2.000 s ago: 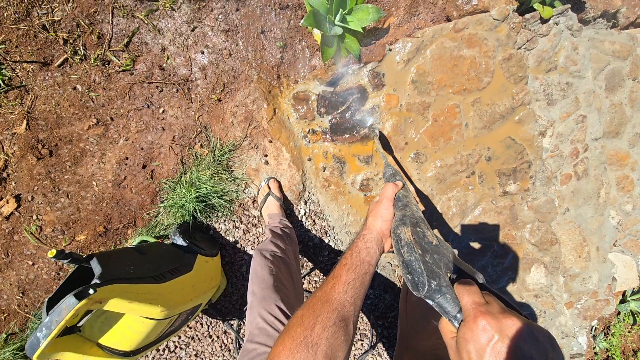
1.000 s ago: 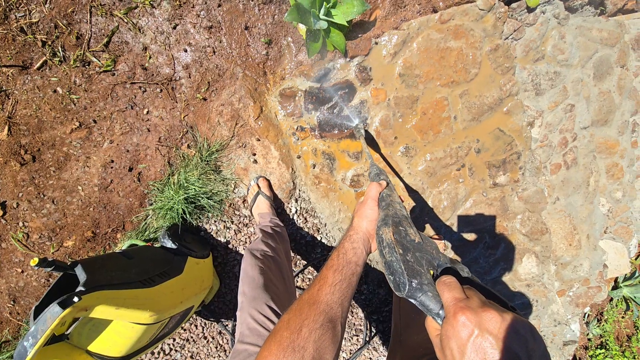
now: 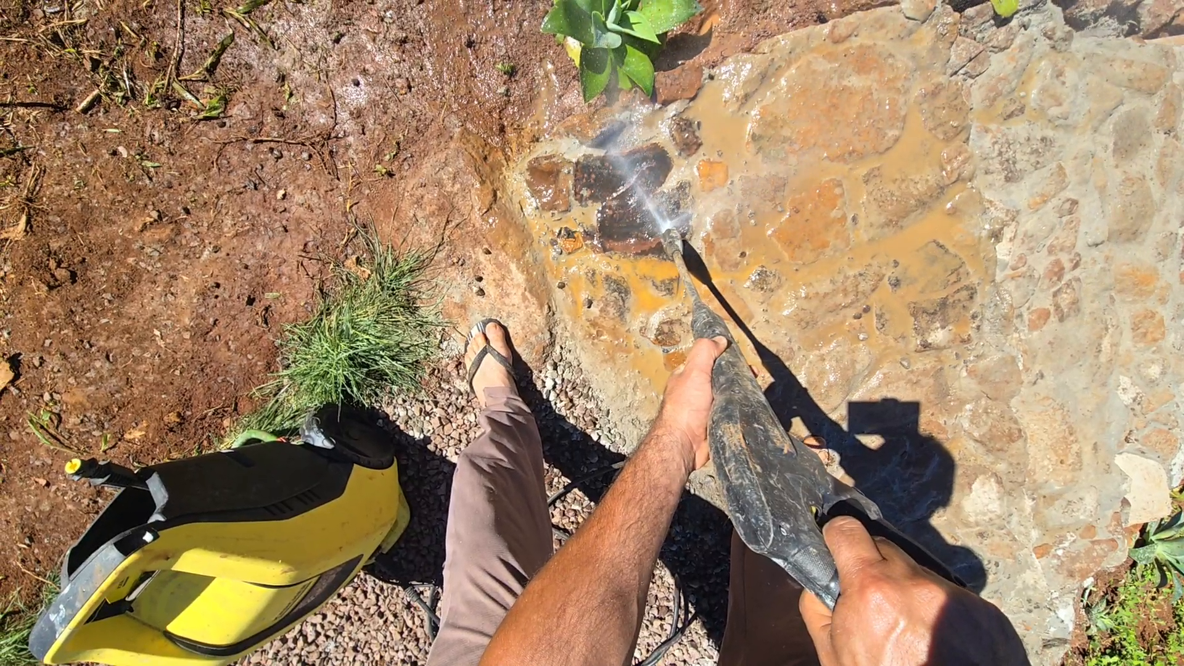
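Note:
A black pressure washer gun (image 3: 763, 453) with a long lance runs diagonally up from the lower right. My left hand (image 3: 692, 396) grips its front part, while my right hand (image 3: 902, 592) is closed around the rear handle. From the nozzle (image 3: 672, 242), a white water jet sprays up and left onto dark wet stones (image 3: 629, 199) set in the paving. Muddy orange water lies on the stone paving (image 3: 832, 240) around them. Parts of the fingers of both hands are hidden by the gun and the hands themselves.
A yellow and black pressure washer (image 3: 250, 555) is at lower left on gravel, beside a grass tuft (image 3: 361, 333). My foot in a flip-flop (image 3: 488, 356) stands by the paving's edge. A black hose or cable (image 3: 680, 620) lies between my legs. A green succulent (image 3: 615, 37) grows above the paving.
The jet keeps spraying on the dark stones, and both hands have kept their hold on the gun. The nozzle now sits a little farther right of the stones' left edge than two seconds ago.

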